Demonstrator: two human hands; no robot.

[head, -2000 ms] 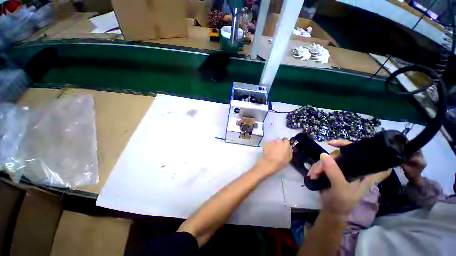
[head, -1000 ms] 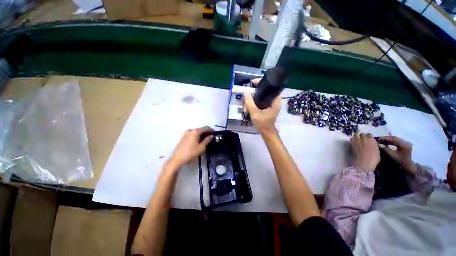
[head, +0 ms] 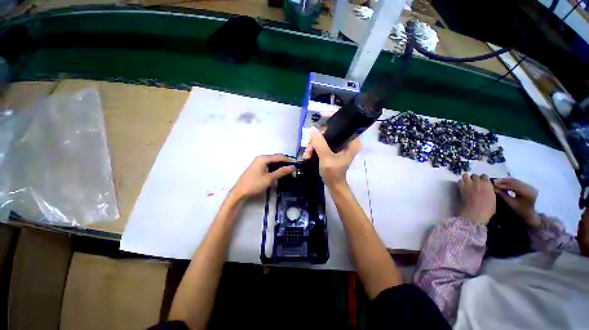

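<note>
A black device housing (head: 294,225) lies open side up on the white sheet in front of me, with a pale round spot inside. My left hand (head: 266,173) holds its top left end, fingertips at a small part there. My right hand (head: 332,155) grips the black electric screwdriver (head: 352,122), which slants down to the left over the top end of the housing. Its tip is hidden by my fingers and the dark housing. The blue-and-silver screw feeder (head: 310,103) stands just beyond, partly covered by the screwdriver and my right hand.
A heap of small metal-and-black components (head: 439,142) lies right of the feeder. A neighbour's hands (head: 478,196) work on a black part at right. A clear plastic bag (head: 71,155) lies at left. A black shape (head: 235,38) sits on the green belt (head: 129,48), behind a white post (head: 374,48).
The screwdriver was over another housing by the neighbour, then at the feeder; now it is at this housing's top end. My left hand has moved from there to this housing.
</note>
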